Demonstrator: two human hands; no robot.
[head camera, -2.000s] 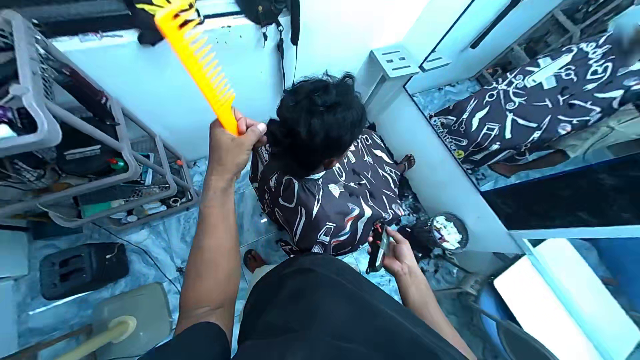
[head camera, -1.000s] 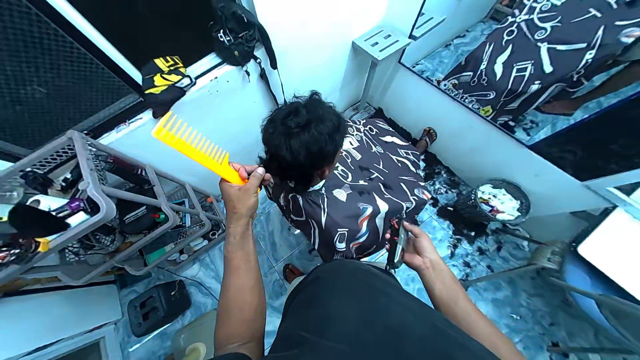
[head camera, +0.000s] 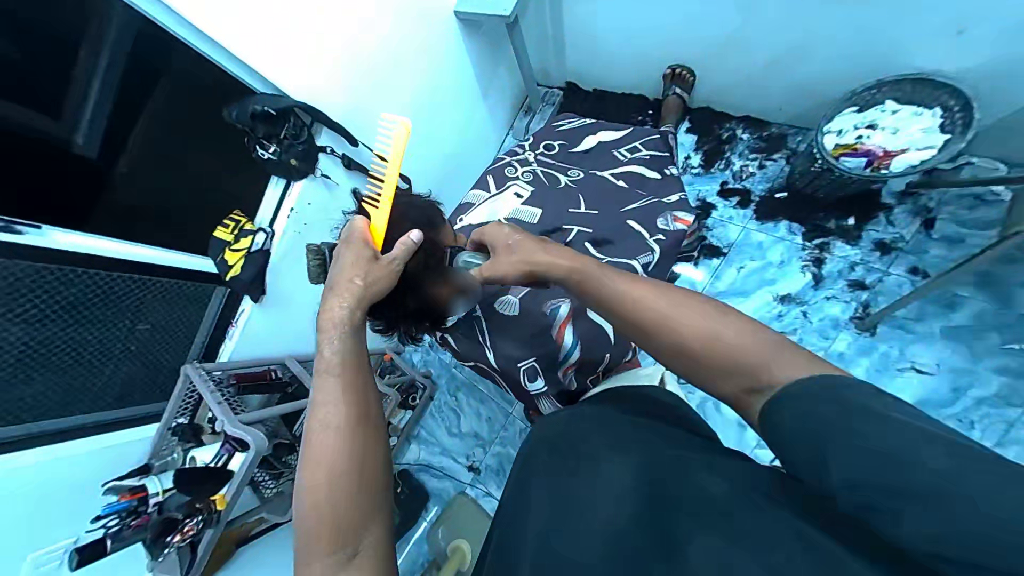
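My left hand (head camera: 364, 260) holds a yellow wide-tooth comb (head camera: 387, 180) by its lower end, its teeth facing left, over the dark hair (head camera: 412, 300) of a seated person. My right hand (head camera: 512, 254) is closed round a hair clipper (head camera: 468, 260), only partly visible, at the side of the person's head near the face. Most of the clipper is hidden by the fingers. A dark barber cape (head camera: 592, 208) printed with white scissors, combs and razors covers the person's body.
A grey rack (head camera: 256, 440) of tools and bottles stands at lower left. Cut hair (head camera: 832, 200) lies on the marbled tile floor (head camera: 744, 296). A bin (head camera: 960, 136) with white waste is at upper right. A black bag (head camera: 280, 136) and a yellow-black cap (head camera: 240, 248) hang at left.
My right hand has moved from in front of my lap up to the person's head with the clipper. My left hand still holds the comb, now over the hair. The view has turned.
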